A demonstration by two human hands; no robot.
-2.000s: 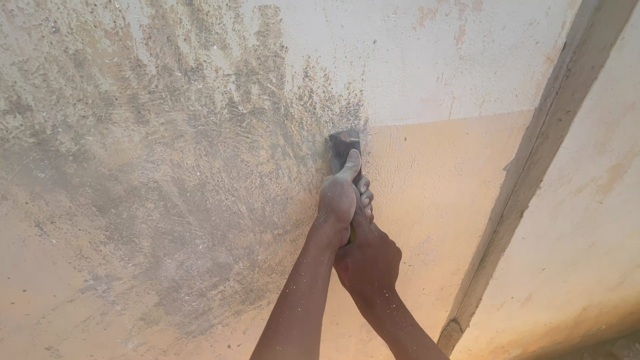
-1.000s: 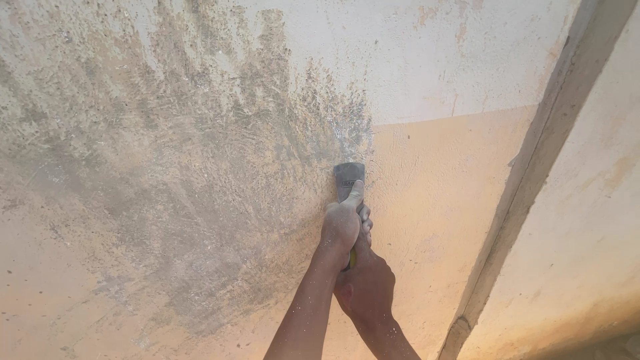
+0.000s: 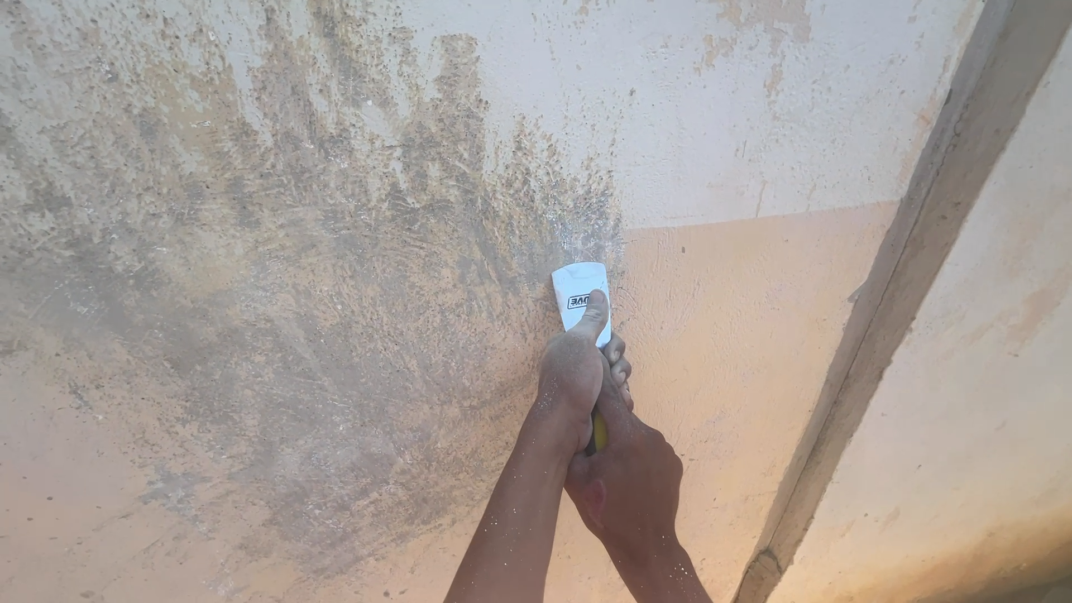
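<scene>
A metal scraper [image 3: 572, 289] with a flared, brightly lit blade and a partly hidden black and yellow handle points up the painted wall [image 3: 720, 310]. My left hand [image 3: 578, 368] is closed around its upper part, the thumb lying along the blade. Below it, my right hand [image 3: 632, 469] grips the handle, with a finger extended along it. Both hands and the left wrist carry pale dust. Just above the blade edge the wall's surface is speckled and scuffed. Whether the edge touches the wall cannot be told.
Left of the hands spreads a large rough, stained patch [image 3: 318, 352]. White paint [image 3: 687, 109] covers the wall above the orange part. A narrow raised strip [image 3: 904, 276] runs diagonally down the right side, with more wall beyond it.
The scraper and both hands have moved down the wall from where they stood two seconds ago. The blade, dark in the earlier frames, now shows bright. Both hands have kept their hold.
</scene>
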